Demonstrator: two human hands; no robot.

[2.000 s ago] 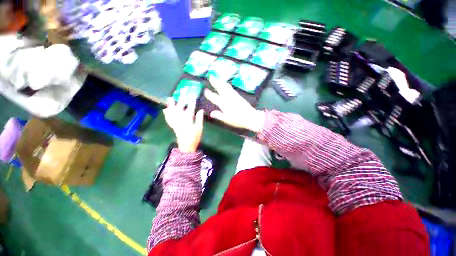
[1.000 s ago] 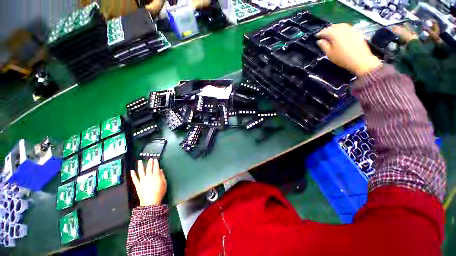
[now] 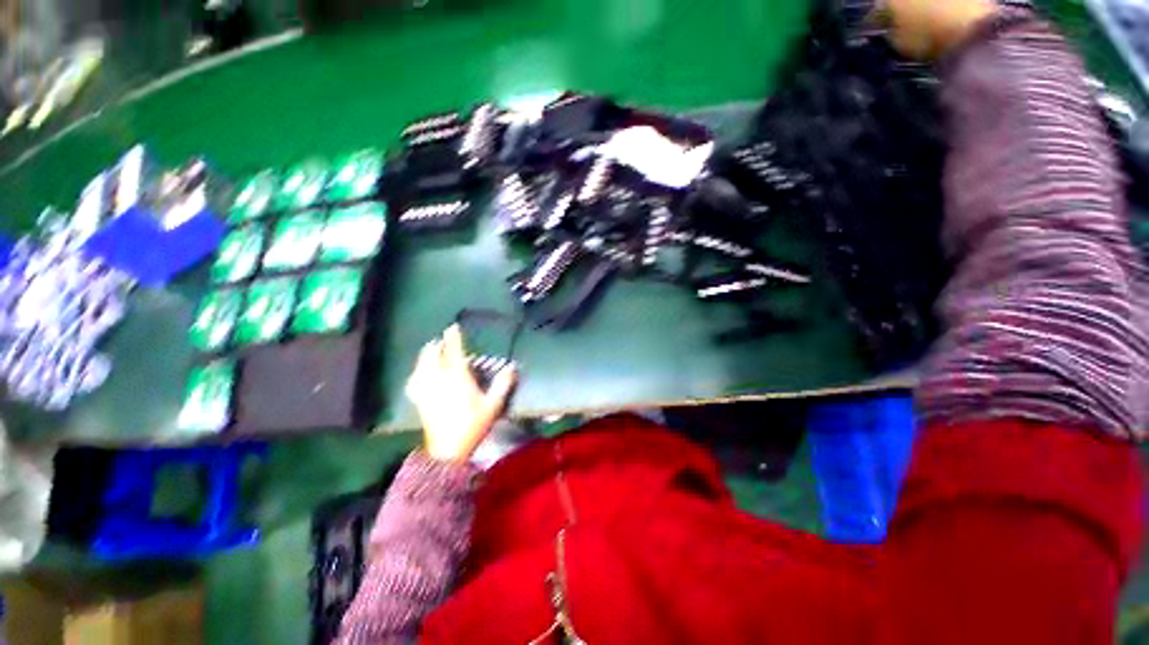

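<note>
My left hand point(image 3: 456, 393) is at the bench's front edge with its fingers on a black plastic frame point(image 3: 489, 338), which shows a row of small pale windows. My right hand point(image 3: 935, 23) is at the top right, blurred and cut by the picture's edge, over the stack of black blister trays point(image 3: 869, 189). Whether it holds anything cannot be told. Green circuit boards point(image 3: 297, 239) lie in rows on a dark foam pad point(image 3: 300, 384) at left. A loose pile of black frames point(image 3: 592, 189) lies mid-bench.
A white paper point(image 3: 655, 156) lies on the frame pile. Pale parts point(image 3: 57, 309) and a blue bin point(image 3: 158, 246) are at far left. A blue crate point(image 3: 863, 466) is below the bench at right. A blue stool point(image 3: 170, 504) and cardboard box point(image 3: 139, 620) are at lower left.
Since the first frame, my right hand has moved from the boards to the tray stack. My left hand has moved from the boards to the single frame, now at the bench edge.
</note>
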